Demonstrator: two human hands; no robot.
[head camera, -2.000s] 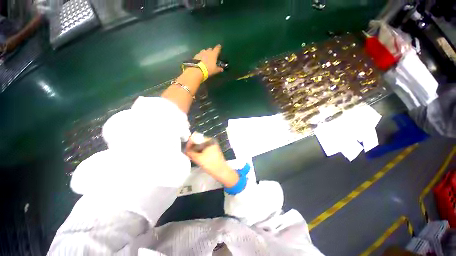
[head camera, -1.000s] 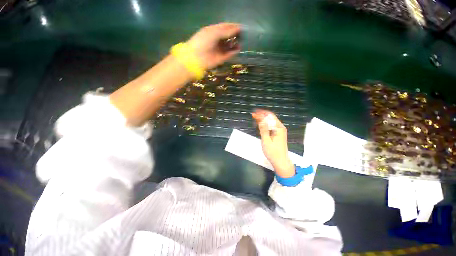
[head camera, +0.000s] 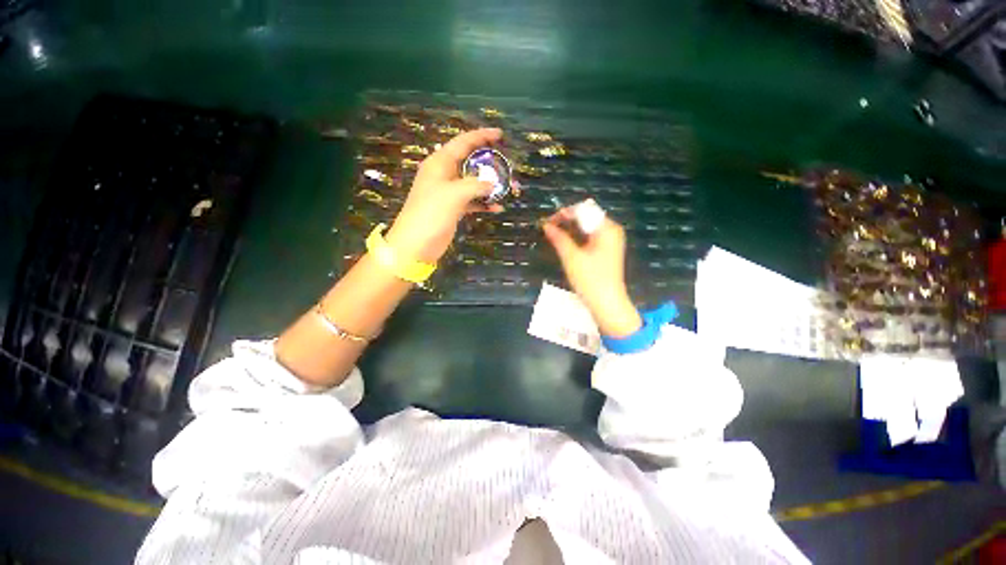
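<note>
My left hand (head camera: 447, 193) holds a round electronic unit (head camera: 487, 174), a silvery ring with a shiny purplish inside, above the clear tray. My right hand (head camera: 590, 248) is just right of it, fingers pinched together, with a white cover (head camera: 589, 215) on a finger. Whether it holds tweezers is too blurred to tell. The clear blister tray (head camera: 662, 237) lies under both hands, with gold-brown parts in its left portion. A narrow white sticker strip (head camera: 563, 320) lies at the tray's front edge, partly under my right wrist.
Black ribbed trays (head camera: 121, 243) lie at the left. White sticker sheets (head camera: 756, 309) lie right of my right hand. A second filled tray (head camera: 905, 265) is at the far right, with loose white papers (head camera: 910, 392) hanging over the bench edge below it.
My left hand has come back from the far side of the bench, bringing the round unit near my right hand. The view has turned left, showing the black trays more fully.
</note>
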